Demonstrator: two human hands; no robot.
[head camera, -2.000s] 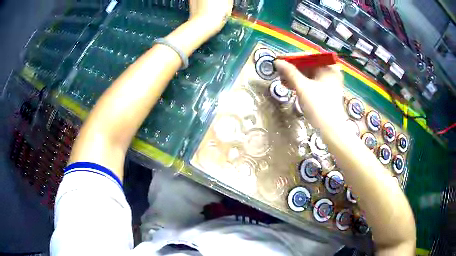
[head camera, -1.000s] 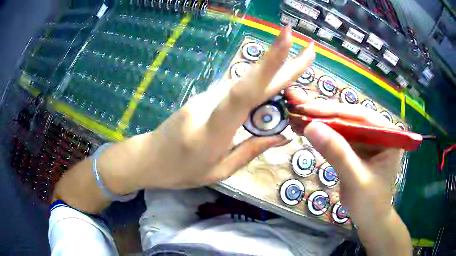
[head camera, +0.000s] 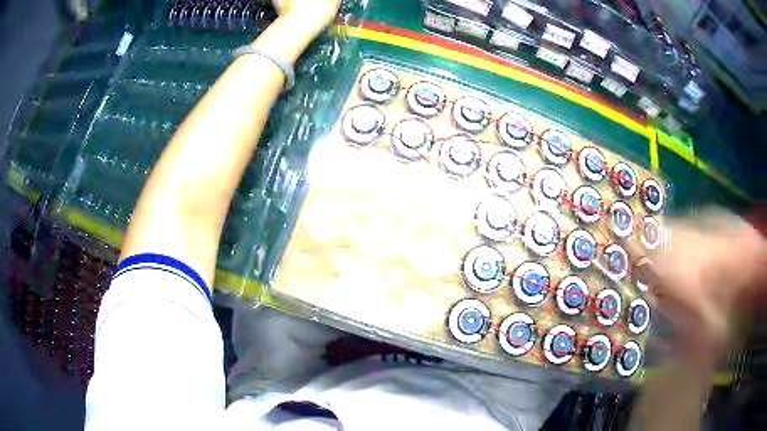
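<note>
The round-pocket tray (head camera: 370, 244) lies on the green mat, with rows of round speaker units (head camera: 484, 268) at its far, middle and right parts. Its near left part shows tan pockets without discs. My left hand (head camera: 309, 10) is at the top edge, partly cut off, near parts standing on edge; its fingers are out of view. My right hand (head camera: 702, 261) is blurred over the right end of the tray, near the discs there. Whether it holds anything cannot be told. The red tool is not visible.
Slotted clear trays (head camera: 126, 126) lie at left. Dark coil-like parts (head camera: 220, 12) stand at the top left. Stacked trays with white labels (head camera: 558, 34) are beyond the red and yellow tape (head camera: 505, 67). More parts trays (head camera: 59, 295) lie below bench level at left.
My left hand has moved from over the tray to the far edge. The disc held between both hands is no longer seen there. My right hand has moved right and the red tool is out of sight.
</note>
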